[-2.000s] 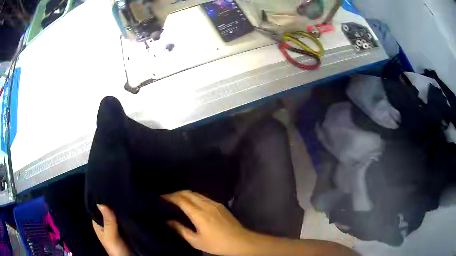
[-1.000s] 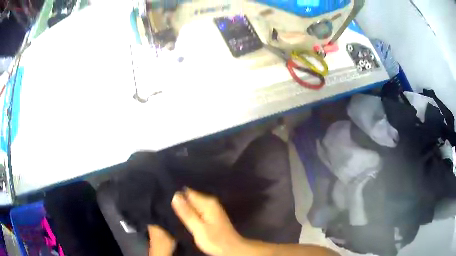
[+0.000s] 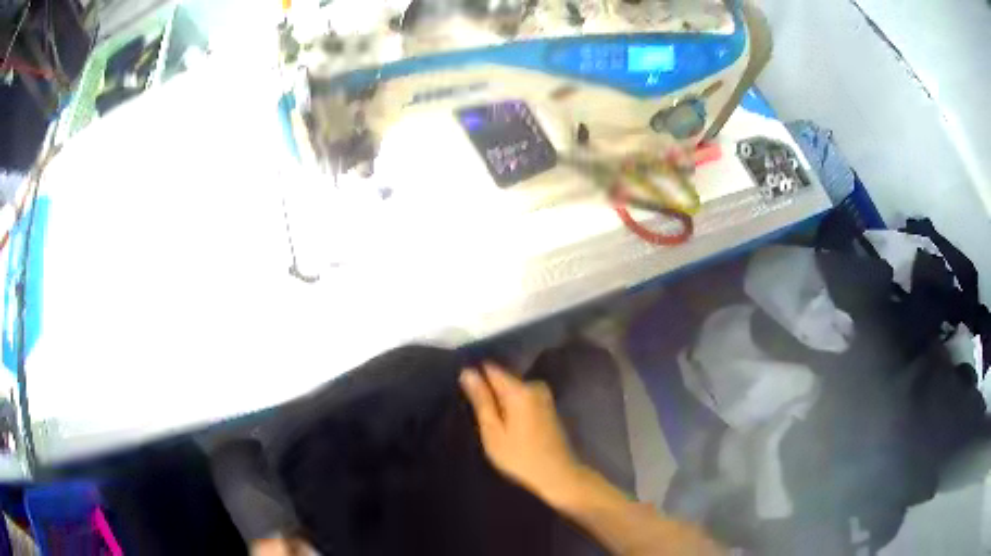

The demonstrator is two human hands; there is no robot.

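A large black garment piece (image 3: 380, 467) lies over the wearer's lap, its upper edge at the table's front edge. My right hand (image 3: 522, 429) is at the upper right edge of the cloth, fingers pointing up and left; blur and the dark cloth hide whether it grips. My left hand (image 3: 280, 545) is cut off by the bottom edge of the picture, with only a small part showing at the lower left of the cloth. Its fingers cannot be made out.
The sewing machine (image 3: 522, 76) stands at the back of the white table (image 3: 163, 293). A smartphone (image 3: 506, 141) and red and yellow scissors (image 3: 657, 206) lie before it. A grey and black garment pile (image 3: 804, 380) is at right, a blue basket (image 3: 65, 519) at lower left.
The black cloth, bunched a second ago, is now spread wider along the table edge. My right hand has moved up and right; my left hand has moved down and left. The view shows more of the machine.
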